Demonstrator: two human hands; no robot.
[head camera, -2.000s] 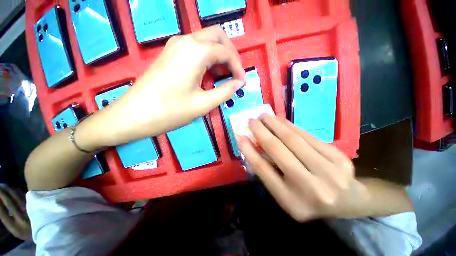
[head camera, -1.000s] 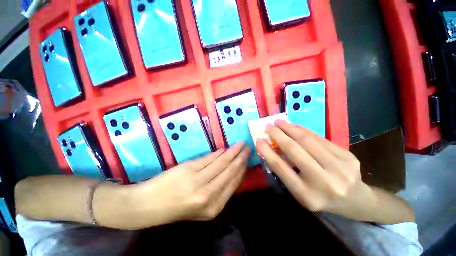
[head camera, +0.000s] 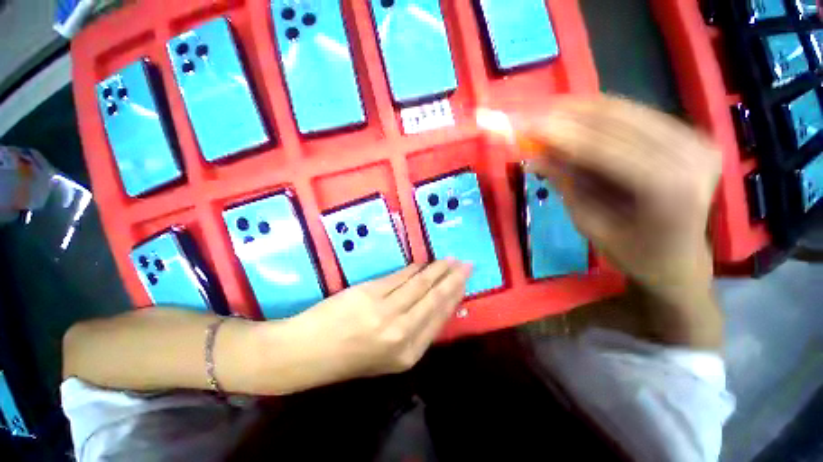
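Note:
A light-blue smartphone (head camera: 462, 236) lies in a near-row pocket of the red foam tray (head camera: 528, 291), its three black lenses at the far end. My left hand (head camera: 388, 316) lies flat with its fingers together, fingertips on the near part of this phone. My right hand (head camera: 632, 171) is blurred and raised over the tray's right side, partly covering the rightmost near phone (head camera: 555, 236). It pinches a small white card with orange print (head camera: 498, 126), also blurred. More blue phones fill the other pockets.
A white barcode label (head camera: 427, 116) lies in the tray's far row. At the right is another red tray (head camera: 722, 135) with a black tray of blue phones (head camera: 785, 117) on it. Shiny clear film (head camera: 68, 207) lies on the dark bench at the left.
My right hand has lifted off the phone and moved up and right with the card. My left hand came down from over the lenses and stays on the phone's near part. The view has shifted.

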